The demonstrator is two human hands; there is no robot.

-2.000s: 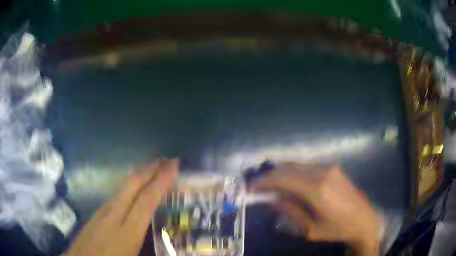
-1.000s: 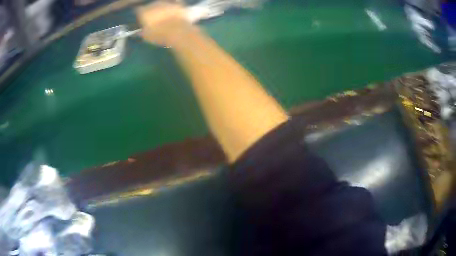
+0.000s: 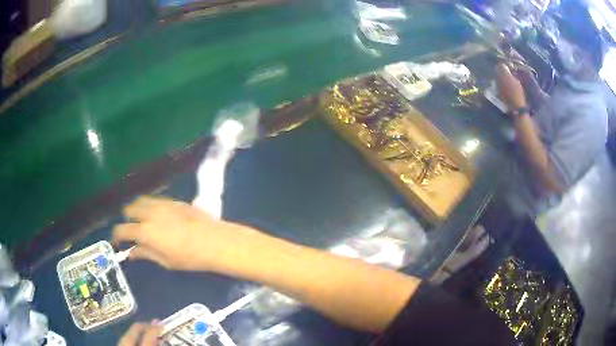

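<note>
An open white power strip housing [image 3: 96, 287] with a green board, a yellow block and a blue disc lies at the lower left. My right hand [image 3: 165, 233] is just above its cord end, fingers spread and slightly blurred; whether it grips the cord is unclear. A bagged cord [image 3: 211, 179] extends beyond this hand toward the green surface. A second open housing [image 3: 192, 328] is cut off by the bottom edge, its white cord running right into a clear bag [image 3: 277, 307]. My left hand [image 3: 140, 334] is mostly out of the picture, its fingertips at this housing's left side.
A tan tray [image 3: 432, 196] of brass pieces stands at centre right, with more brass pieces [image 3: 530, 304] at lower right. Another person [image 3: 554, 128] works at the right beside another housing [image 3: 407, 80]. Bagged items [image 3: 20, 304] lie at the left edge. The green belt [image 3: 155, 115] crosses behind.
The view has swung right. My right hand has come back from over the green belt to the bench. Two open housings now show near my hands, and my left fingertips are in view.
</note>
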